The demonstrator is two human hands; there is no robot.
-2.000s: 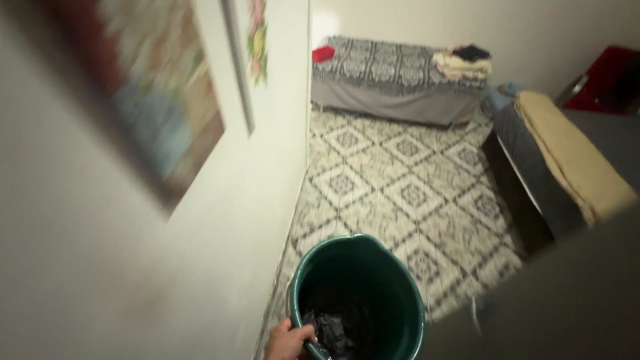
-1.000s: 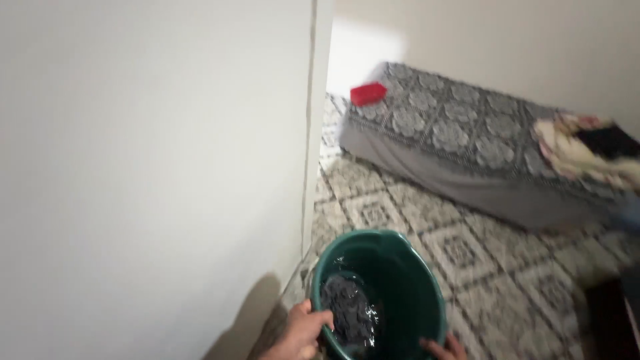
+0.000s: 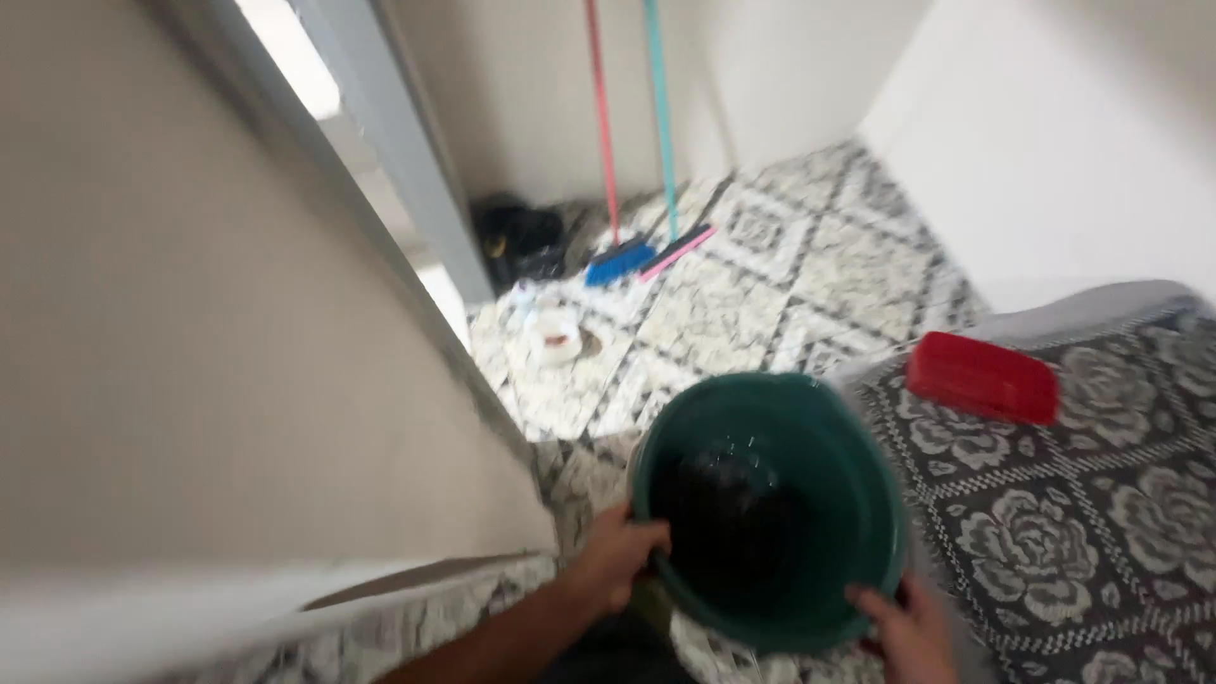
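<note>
A green plastic bucket [image 3: 836, 513] hangs in front of me between both hands, above the tiled floor. My left hand [image 3: 617, 556] grips its rim on the left side, thumb over the edge. On the lower right of the rim, my right hand [image 3: 902, 622] holds on with its fingers around the edge. Something dark and wet lies in the bottom, too blurred to name. Close to the bucket's right side is a bed or couch covered by a grey floral cloth [image 3: 1031, 551], with a red plastic container [image 3: 983, 378] lying on it.
A blue-bristled broom [image 3: 619, 261] and a pink-edged squeegee [image 3: 677, 252] with long handles lean on the far wall. Beside them are a black bag [image 3: 522, 237] and a white tub [image 3: 557, 339] on the floor. A wall edge [image 3: 456, 370] and a doorway stand at left.
The view has swung left and forward, bringing the broom and squeegee into sight. Two seconds ago only my left hand showed on the bucket; now both hands are on its rim.
</note>
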